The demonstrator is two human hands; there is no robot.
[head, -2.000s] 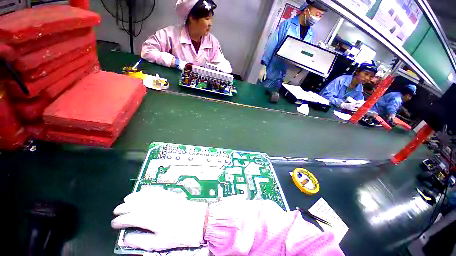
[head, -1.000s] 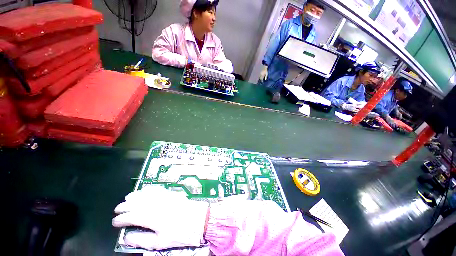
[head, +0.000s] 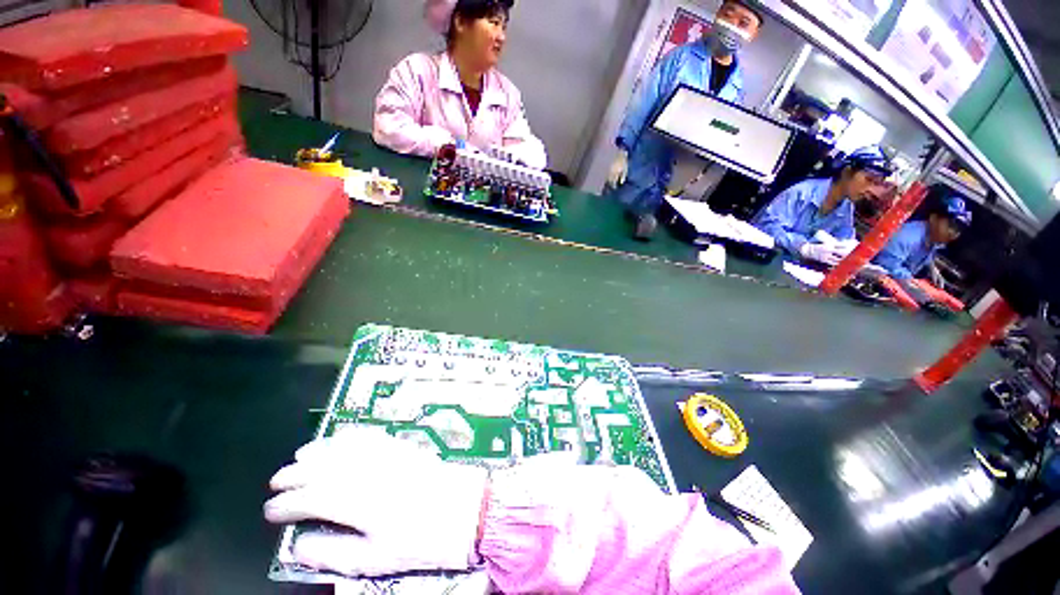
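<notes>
The green circuit board (head: 465, 407) with silver-white traces lies flat on the dark green bench in front of me. My right hand (head: 378, 506), in a white glove with a pink sleeve, comes in from the lower right and lies palm down over the board's lower left part. Its fingers point left and hold nothing that I can see; what is under the palm is hidden. The sleeve covers the board's lower right part. My left hand is not visible. A small white patterned patch shows below the glove at the bottom edge; I cannot tell what it is.
A yellow ring (head: 714, 425) and a white label sheet (head: 767, 511) with a dark pointed stick lie right of the board. A black handle shape (head: 110, 511) lies left. Red slabs (head: 227, 238) stand rear left. A coworker sits opposite behind a finned board (head: 491, 184).
My right hand stays in nearly the same place on the board. The view has shifted slightly. The coworker opposite has turned the head a little and appears farther right.
</notes>
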